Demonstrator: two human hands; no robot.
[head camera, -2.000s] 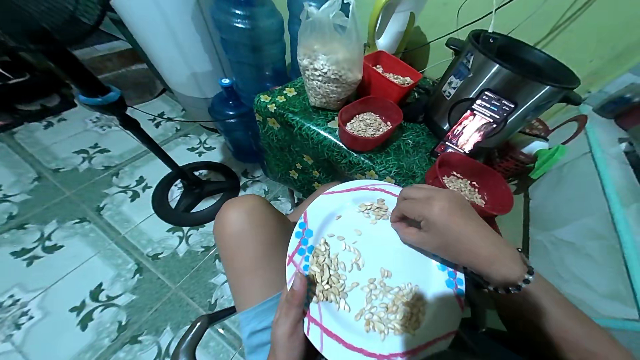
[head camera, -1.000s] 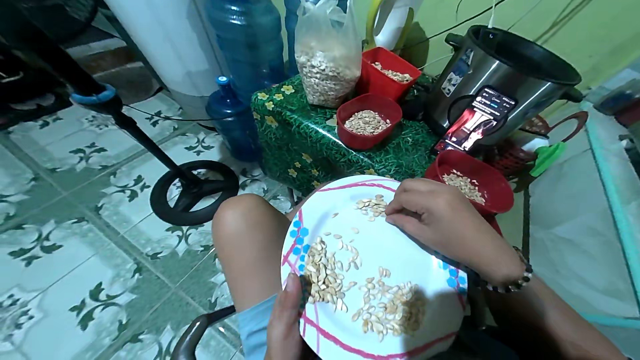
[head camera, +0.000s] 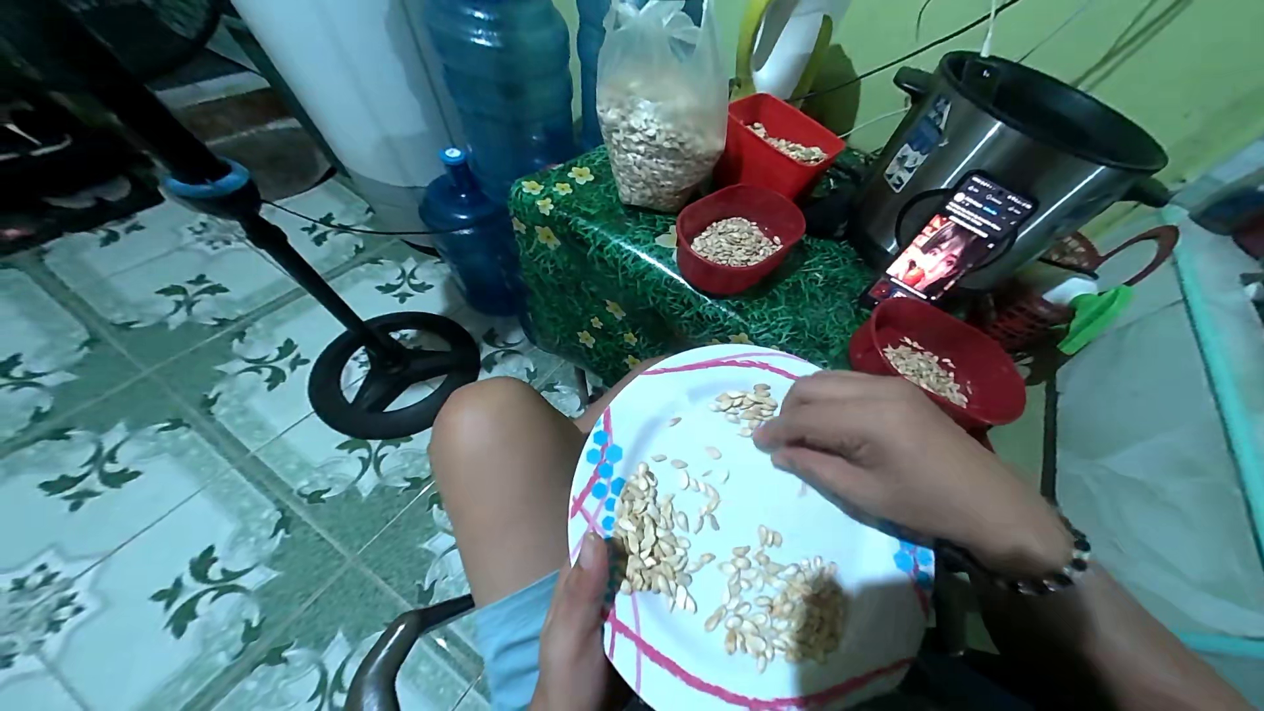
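A white plate (head camera: 691, 513) with pink lines and blue dots rests over my lap, its left rim gripped by my left hand (head camera: 578, 627). Several piles of pale flat seeds lie on it: one at the left (head camera: 650, 538), one near the bottom (head camera: 780, 607), and a small one at the top (head camera: 746, 405). Above the plate's upper right, my right hand (head camera: 859, 444) has its thumb and fingers pinched together beside the small pile; whether a seed is between the fingertips cannot be told. A bracelet of dark beads is on the right wrist.
On a small table with a green flowered cover (head camera: 612, 286) stand a plastic bag of seeds (head camera: 657, 128), a red square container (head camera: 780, 148) and a red bowl (head camera: 741, 242). Another red bowl (head camera: 938, 365) stands right, near a phone (head camera: 953, 237) against a steel pot (head camera: 1007, 148). A fan base (head camera: 395, 375) stands left.
My right hand has shifted slightly left over the plate towards the small pile since the earliest frame. My left hand keeps its hold on the rim.
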